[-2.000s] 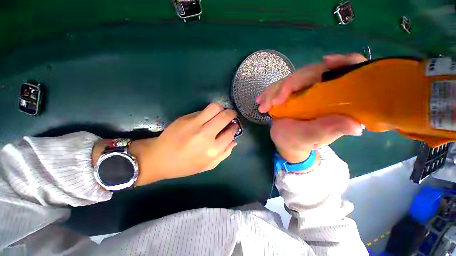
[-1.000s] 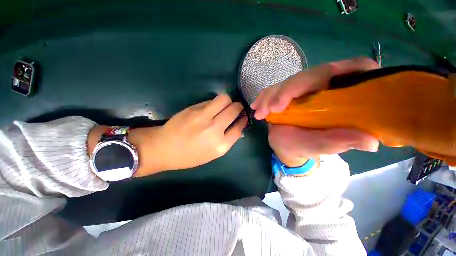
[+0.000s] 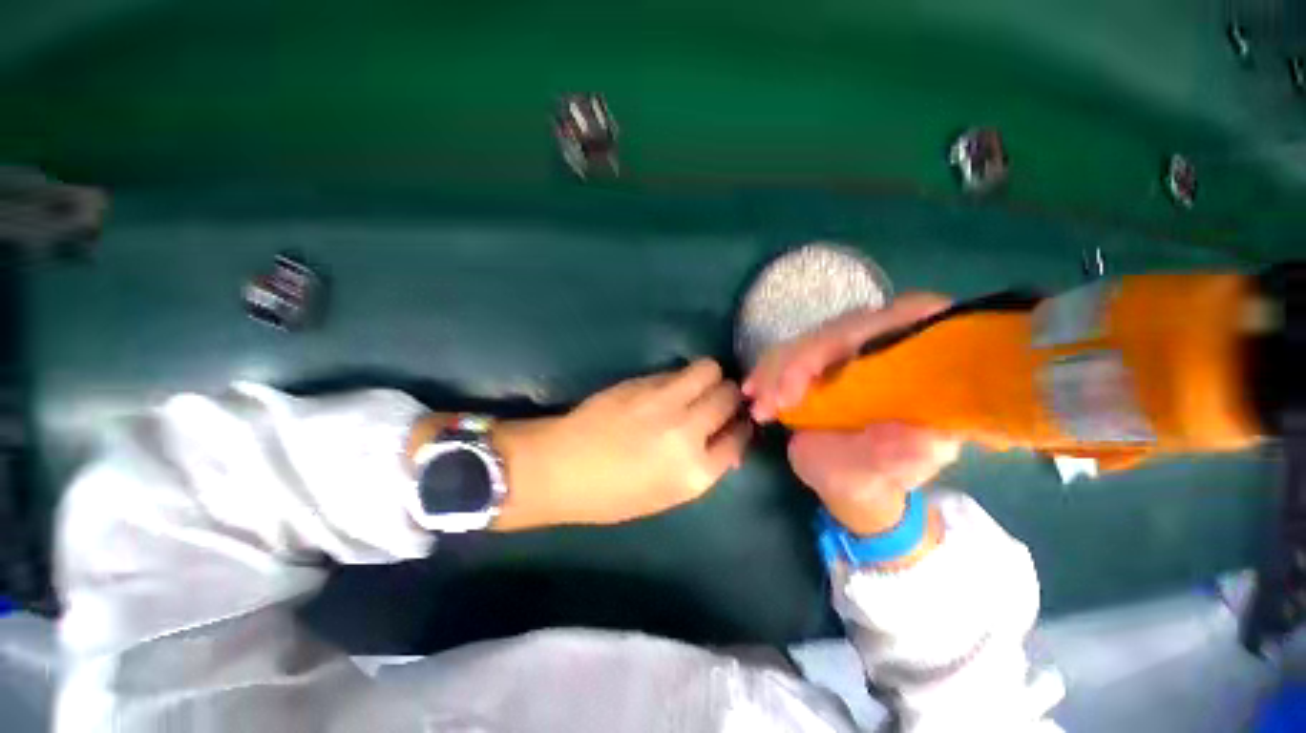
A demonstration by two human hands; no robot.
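Observation:
My left hand (image 3: 637, 444) has its fingertips pinched at the middle of the bench; the watch housing between them is almost wholly hidden by the fingers in this blurred view. My right hand (image 3: 845, 415) grips the orange electric screwdriver (image 3: 974, 380) by its narrow front end, and its body extends to the right. The screwdriver's tip is at my left fingertips; the bit is hidden. The round screw dish (image 3: 814, 304) with a pale speckled surface lies just behind my right fingers, partly covered by them.
Dark square housings lie at the left (image 3: 285, 292), back middle (image 3: 586, 136), back right (image 3: 980, 159) and farther right (image 3: 1180, 181). A thin silver sliver (image 3: 1096, 262) lies behind the screwdriver. A white scrap (image 3: 1074, 467) shows below it. A black tray (image 3: 1275, 602) is at the right edge.
The camera view has shifted, bringing more of the bench's far side into view. The screwdriver tip has moved from over the dish to the housing at my left fingertips.

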